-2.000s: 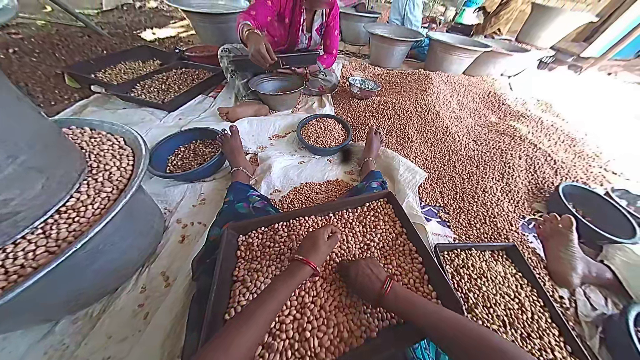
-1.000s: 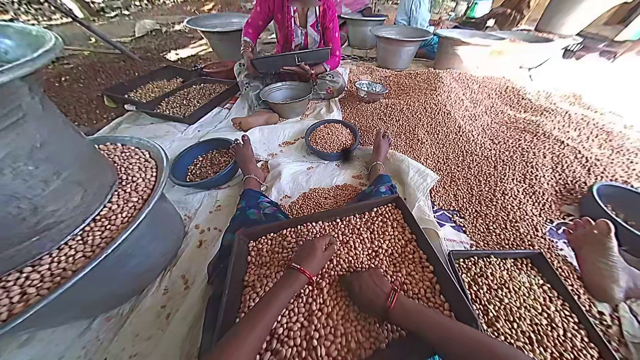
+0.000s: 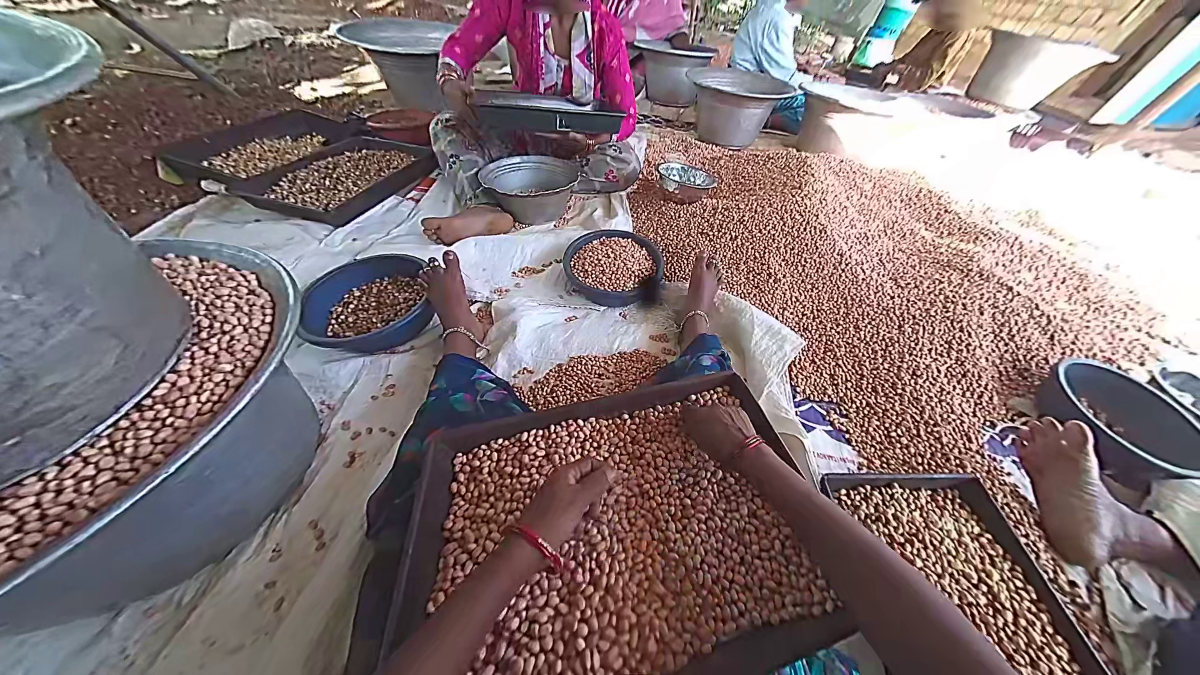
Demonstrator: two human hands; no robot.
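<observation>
A dark rectangular tray full of shelled nuts or seeds rests on my lap. My left hand is over the middle of the tray, thumb and fingertips close together; whether a nut is between them cannot be told. Near the tray's far right corner, my right hand touches the nuts, its fingertips partly hidden. Both wrists wear red bands. Beyond my feet stand a blue basin and a smaller dark bowl, each with nuts inside. Some nuts lie on the cloth between my legs.
At left, a large metal tub of nuts holds another metal vessel. A broad heap of nuts spreads at right, beside a second tray and a co-worker's foot. Ahead, a person in pink holds a tray above a metal pot.
My right hand has moved from the tray's middle to its far right corner. My left hand remains over the nuts. The person ahead has raised a tray since the earliest frame.
</observation>
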